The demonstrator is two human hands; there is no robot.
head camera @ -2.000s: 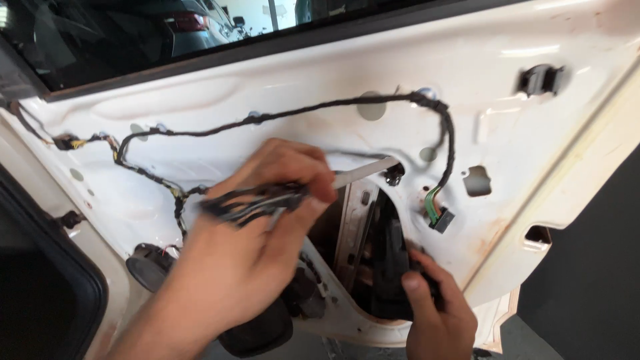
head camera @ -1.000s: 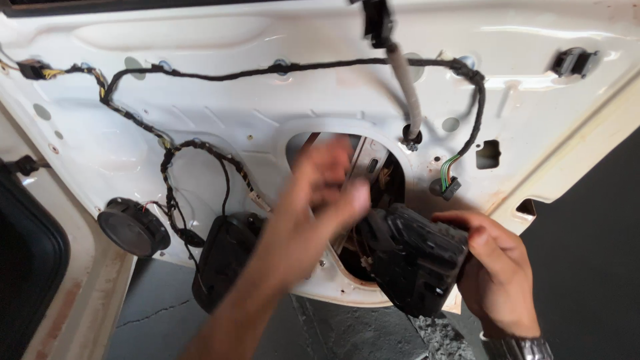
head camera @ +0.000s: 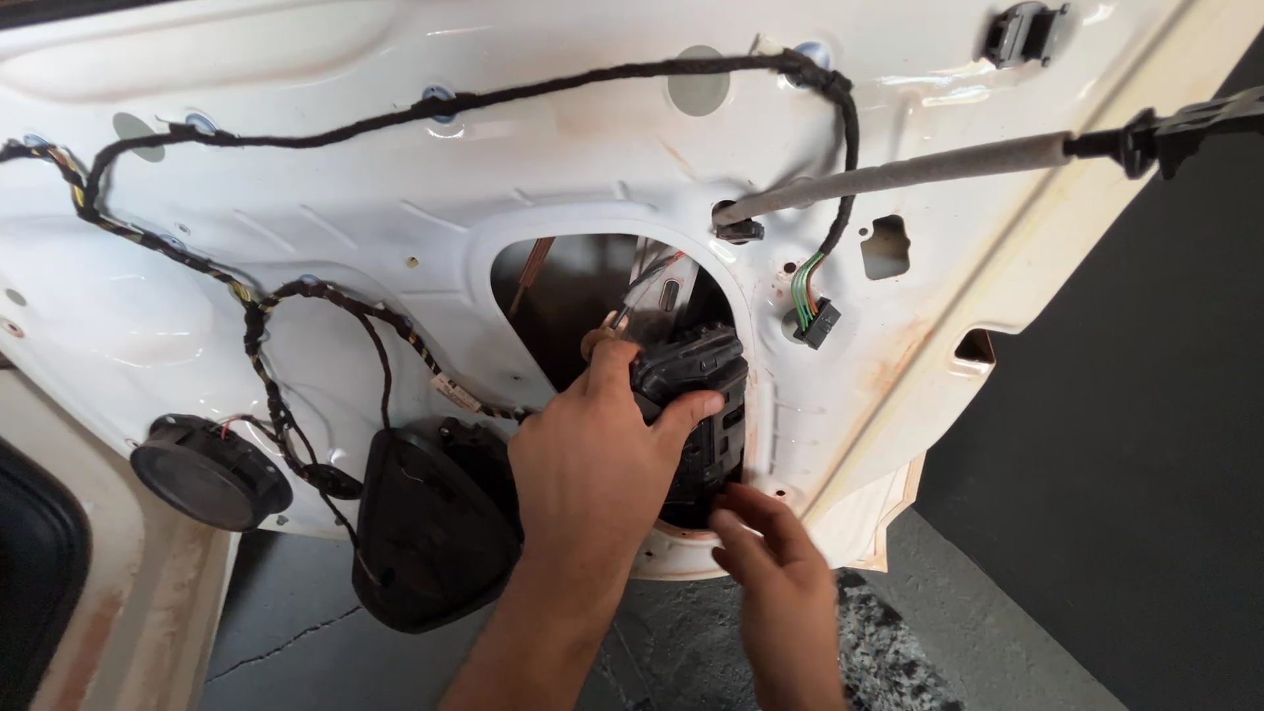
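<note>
My left hand (head camera: 602,434) grips a black plastic housing (head camera: 696,370), its thumb across the front and fingers behind the upper left side. The housing sits tilted at the right part of the large opening in the white car door's inner metal panel (head camera: 454,237). Just below it is my right hand (head camera: 775,573), fingers curled near the opening's lower right edge; whether they touch the housing is unclear. Beside my left fingertips, a cable end (head camera: 632,296) shows within the opening. A grey-sleeved cable (head camera: 908,170) runs from a small hole above right out past the door edge.
A black wiring harness (head camera: 592,74) crosses the panel and ends in a black connector with green wires (head camera: 816,324). At lower left are a round speaker (head camera: 212,474) and a hanging black plastic cover (head camera: 425,543). Grey floor (head camera: 296,612) lies beneath the door.
The black housing has moved from in front of the panel into the opening. My left hand has taken hold of it; my right hand has moved below. The grey-sleeved cable has swung to the right.
</note>
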